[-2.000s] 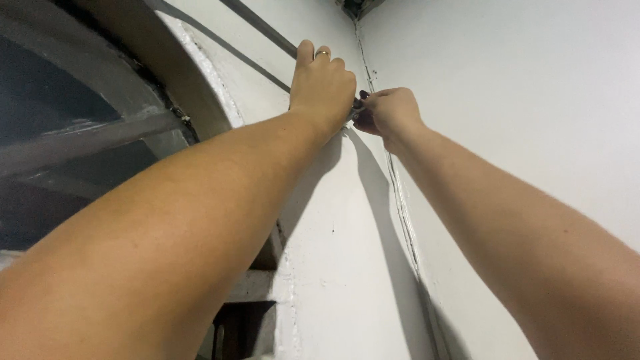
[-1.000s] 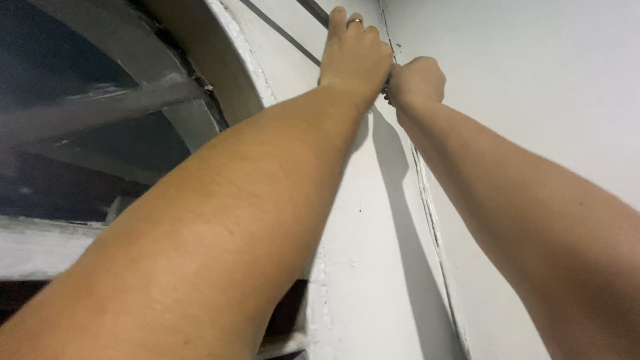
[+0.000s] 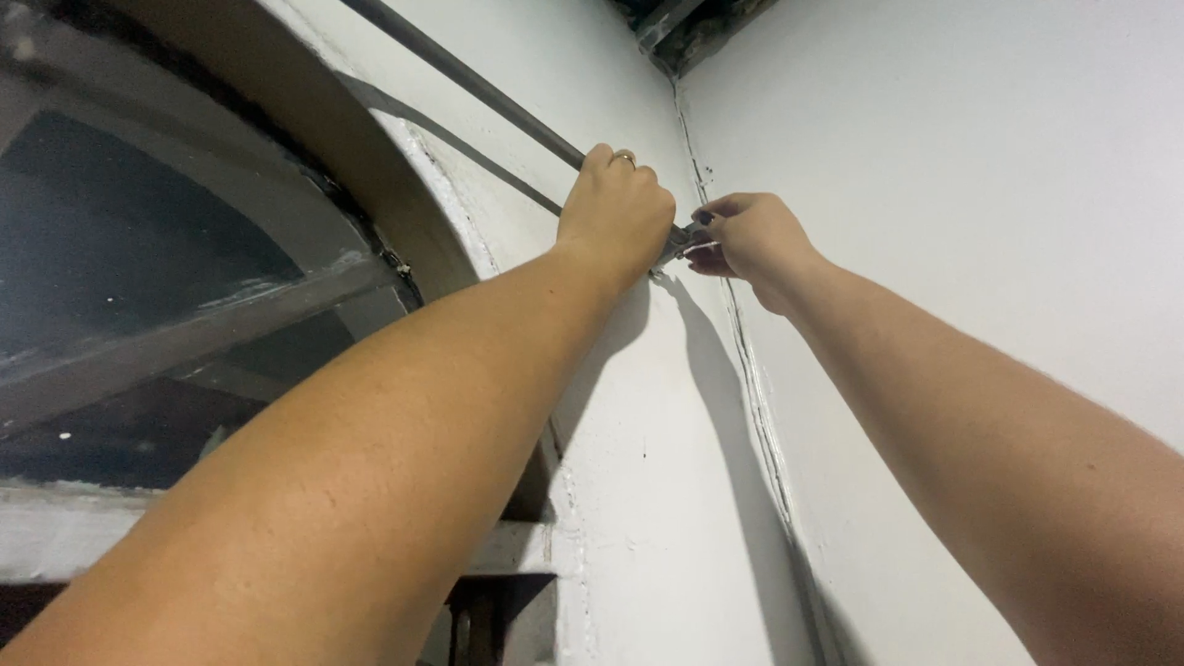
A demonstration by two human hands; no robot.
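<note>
A dark metal rod (image 3: 472, 81) slants down from the top toward the corner of two white walls. My left hand (image 3: 618, 211), with a ring on one finger, is closed around the rod near its lower end. Just right of it, my right hand (image 3: 754, 242) has its thumb and fingertips at a small metal fitting (image 3: 680, 239) at the rod's end. The fitting is partly hidden by my fingers, so its exact shape does not show. A small piece or hook (image 3: 657, 274) shows on the wall just below my left hand.
An arched window (image 3: 139, 213) with a deep frame fills the left side. Cables (image 3: 760, 407) run down the wall corner behind my right hand. A dark opening with a beam (image 3: 671, 23) shows at the top. A pale ledge (image 3: 69, 532) crosses below the window.
My right hand has changed from a closed fist against the fitting to fingertips spread around it. My left hand stays on the rod. The view has shifted.
</note>
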